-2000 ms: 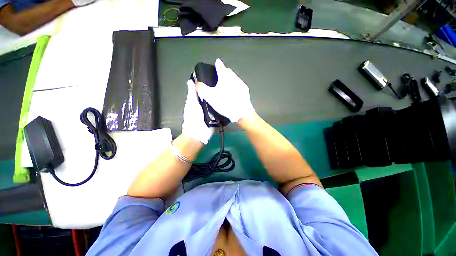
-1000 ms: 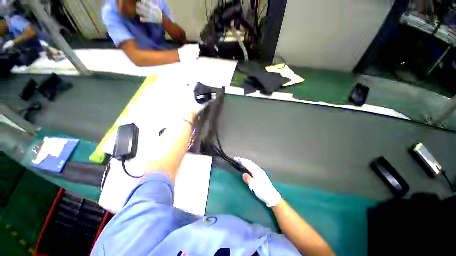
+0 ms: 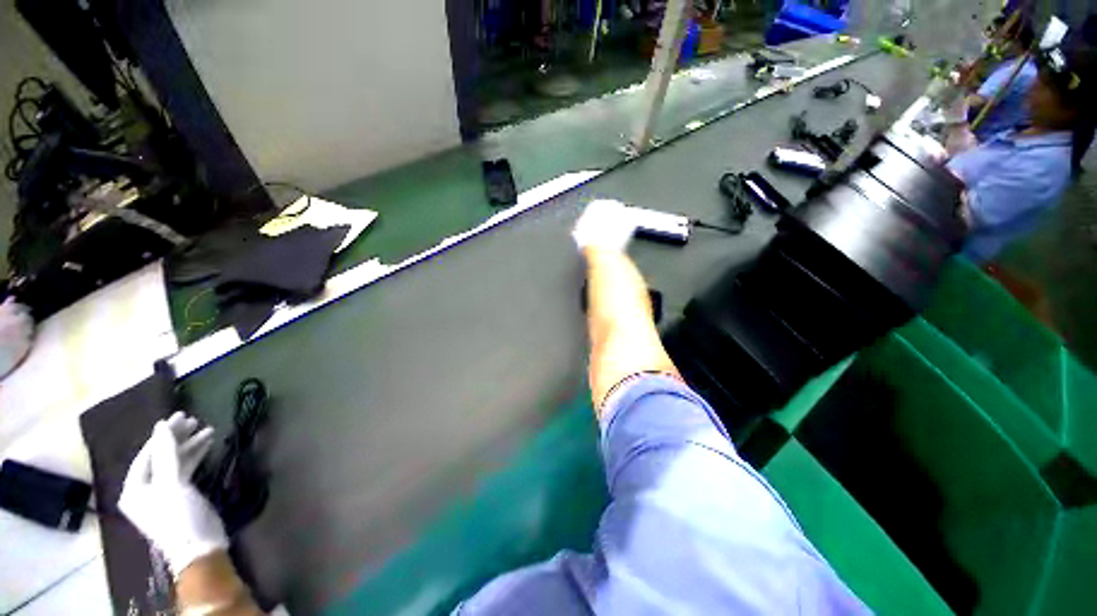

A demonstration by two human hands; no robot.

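My right hand [image 3: 605, 225], in a white glove, is at the left end of a silver adapter inner unit [image 3: 662, 226] on the belt; its fingers are blurred and the grip is unclear. A cable runs from the unit's right end. A black housing part [image 3: 654, 303] is mostly hidden behind my right forearm. My left hand [image 3: 175, 487], also gloved, is open over the dark strip [image 3: 120, 439], beside a black coiled cable [image 3: 247, 439] at the lower left.
A black adapter [image 3: 46, 493] lies on the white sheet at left. Stacked black housing parts [image 3: 830, 259] stand by green bins [image 3: 962, 421] at right. More units and cables lie farther along the belt [image 3: 457, 325]. Dark cloth [image 3: 283, 265] lies behind the belt. A person is at upper right.
The view has swung right. My right hand has left the cable and reached to the silver unit. My left hand has drawn back from the far part of the white sheet and is open.
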